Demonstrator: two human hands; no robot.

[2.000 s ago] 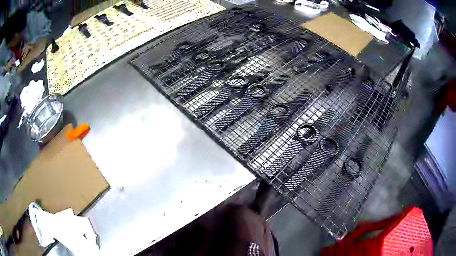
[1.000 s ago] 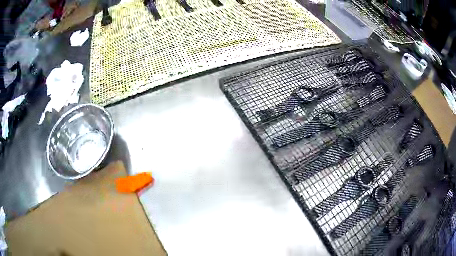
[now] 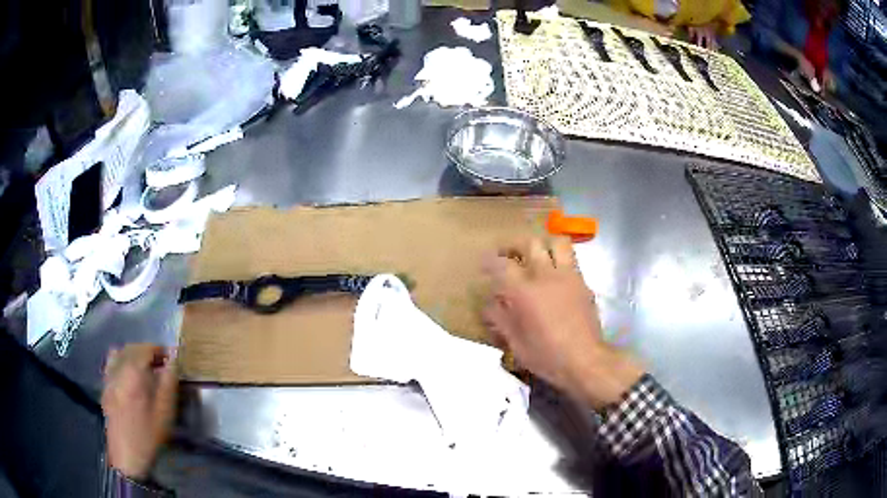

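Observation:
A black watch strap (image 3: 267, 293) with a round case opening lies flat across the left half of the brown cardboard pad (image 3: 438, 229). A white wiping cloth (image 3: 428, 360) lies from the strap's right end over the pad's front edge. My right hand (image 3: 545, 306) is above the pad's right part, fingers curled and slightly blurred; whether it holds anything is hidden. My left hand (image 3: 141, 399) is at the pad's front left corner, off the strap, blurred, its fingers bent. A shiny round bowl (image 3: 505, 148) stands beyond the pad, and an orange object (image 3: 571, 227) is at its right edge.
A black mesh rack (image 3: 778, 321) with straps is on the right. A yellow-cream mat (image 3: 642, 97) with straps lies at the far side. White rags (image 3: 452, 78), rolls (image 3: 160, 204) and a clear bag (image 3: 209, 92) are left and beyond. People's hands (image 3: 702, 37) show opposite.
The view has swung left from the rack and mat to the cardboard pad. Both my hands and the watch strap on the pad have come into view.

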